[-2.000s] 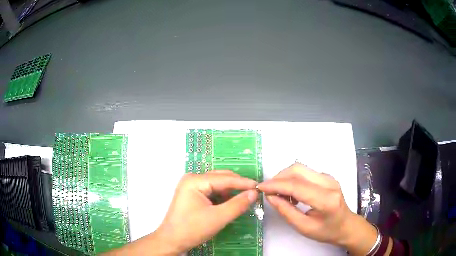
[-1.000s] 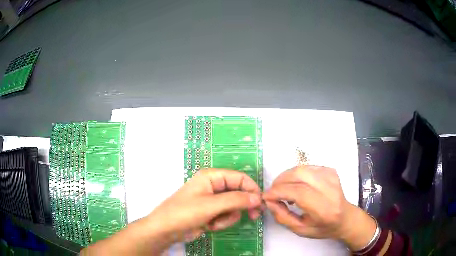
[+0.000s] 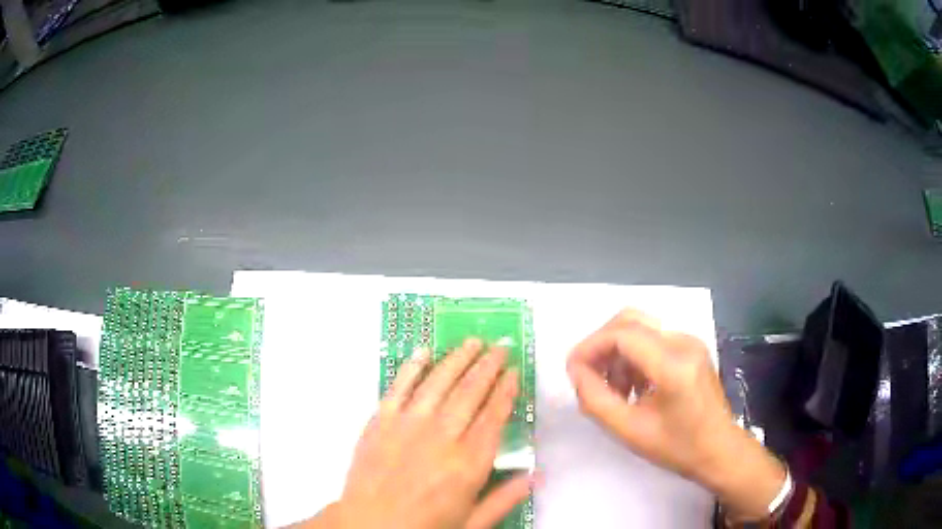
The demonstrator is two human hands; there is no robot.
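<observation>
The green circuit board panel (image 3: 480, 318) lies upright in view on the white sheet (image 3: 315, 413). My left hand (image 3: 439, 429) lies flat across the panel, fingers slightly spread, hiding much of its middle and lower part. My right hand (image 3: 661, 398) is over the white sheet, to the right of the panel and apart from it. Its thumb and index fingertips are together; whether a small part is between them cannot be told. The loose gold parts are not visible now. A fanned stack of panels (image 3: 219, 403) lies at the left.
Black ribbed trays (image 3: 36, 408) stand at the far left edge. A small open black bin (image 3: 845, 362) stands tilted at the right. On the grey surface (image 3: 465, 155), one green panel bundle (image 3: 29, 176) lies at the left and another (image 3: 934, 212) shows at the right rim.
My hands have parted: the left went from a fingertip pinch to flat on the panel, the right moved slightly right. The distant left bundle shifted left; another green piece appeared at the right rim.
</observation>
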